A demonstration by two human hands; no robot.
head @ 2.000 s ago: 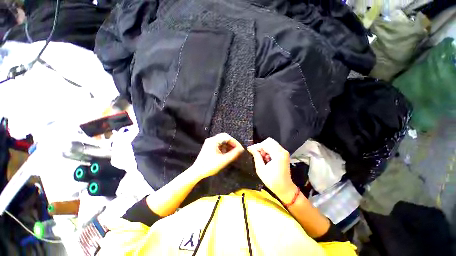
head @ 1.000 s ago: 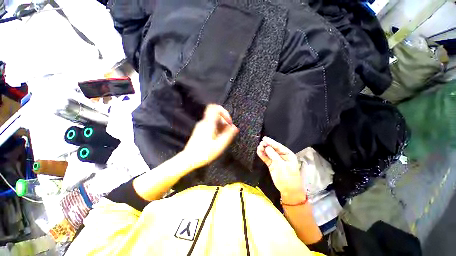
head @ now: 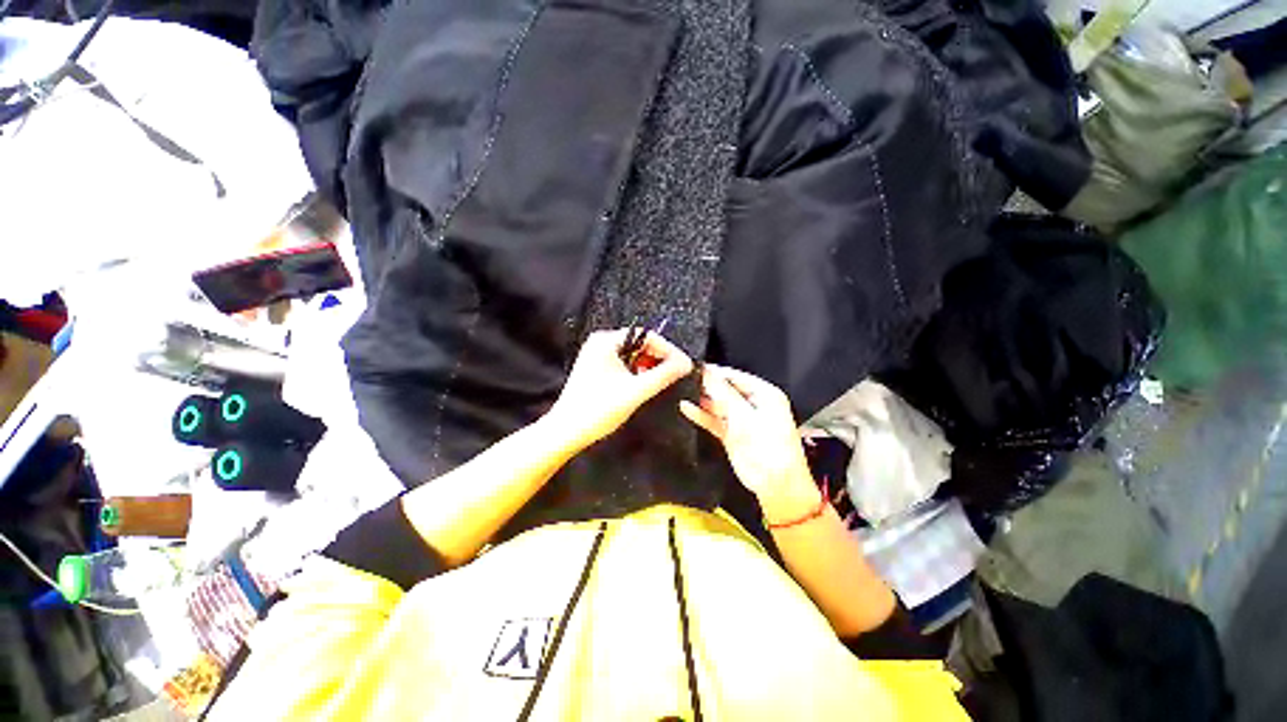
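A large black coat (head: 819,268) with light stitch lines lies over my lap and the table in front of me. A speckled dark grey wool strip (head: 671,198) runs down its middle. My left hand (head: 614,388) is over the strip's lower end, its thumb and forefinger pinching small dark fasteners (head: 634,341). A thin light glint, perhaps a needle, shows beside these fingertips. My right hand (head: 748,423) is close on the right, fingers bent together at the coat's dark edge. What its fingertips hold is too small to tell.
At left on white cloth (head: 141,212) are a phone (head: 273,278), black thread cones (head: 247,437), a brown cone (head: 153,515), a green-capped jar (head: 78,576) and a striped bundle (head: 223,614). At right are a shiny black heap (head: 1044,339), pale cloth (head: 896,451) and green sacks (head: 1221,268).
My hands have come closer together, and dark bits now show at my left fingertips. The view has shifted, so the coat and table things sit a little further left than one second ago.
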